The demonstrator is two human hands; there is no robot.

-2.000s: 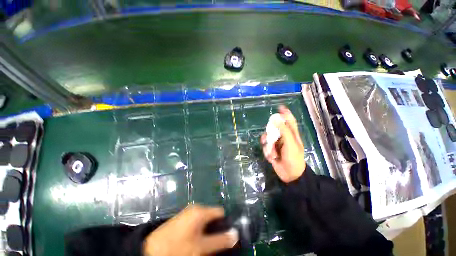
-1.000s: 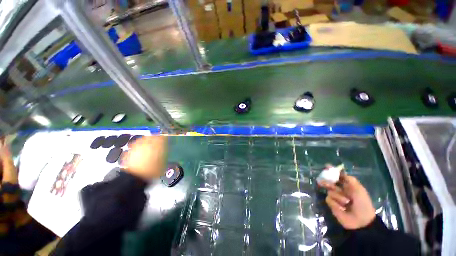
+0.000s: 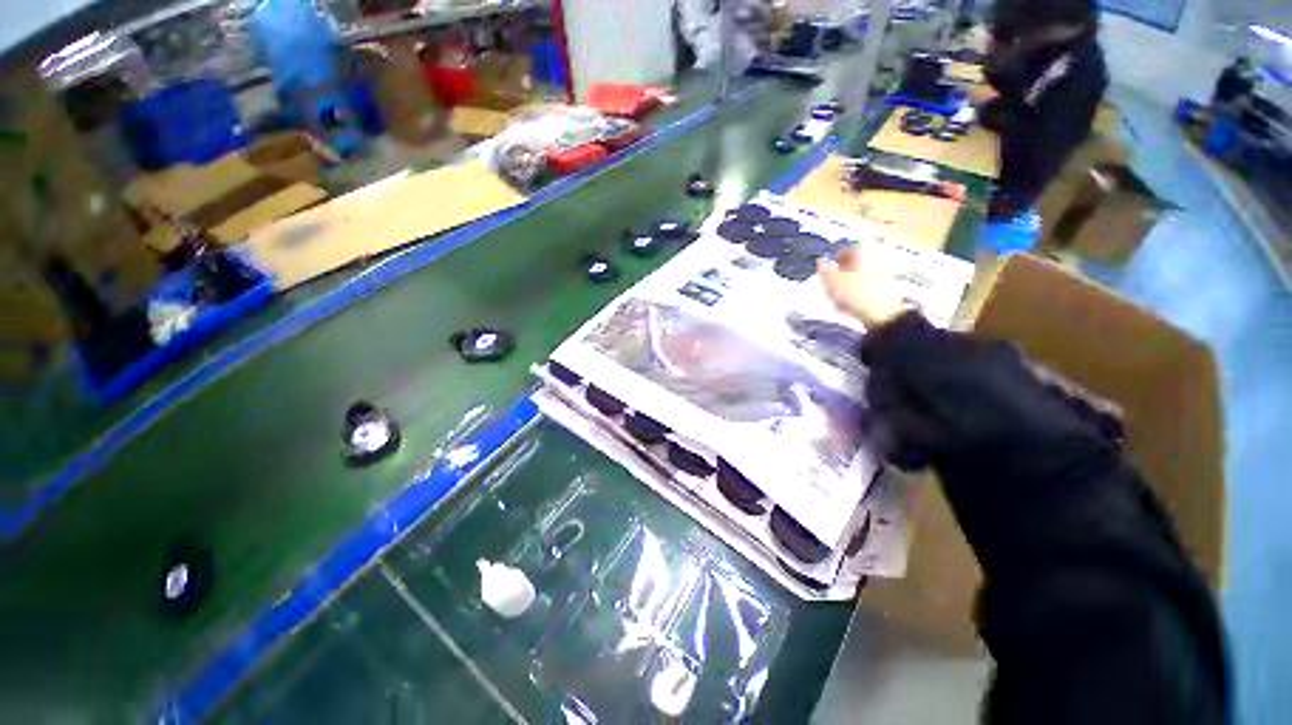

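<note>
My right hand [image 3: 862, 288] reaches over the printed paper sheet [image 3: 666, 340], at the loose round black discs [image 3: 777, 241] on its far part. Its fingertips are beside or on the discs; whether they pinch one I cannot tell. The paper lies on a stack of parts trays [image 3: 709, 496] holding black discs. The white glue bottle [image 3: 506, 588] lies on the clear blister tray [image 3: 624, 623] at the lower middle, out of my hands. My left hand is out of the picture.
The green conveyor [image 3: 284, 482] carries spaced black housings [image 3: 371, 434] on the left. A blue bin [image 3: 177, 326] and a cardboard sheet [image 3: 383, 220] are beyond it. An open cardboard box [image 3: 1119, 368] stands at right. A person in dark clothes [image 3: 1046, 99] is at the far right.
The view has swung right. The glue bottle has left my right hand and lies on the tray. My right hand has moved to the discs on the paper. My left hand has left the picture.
</note>
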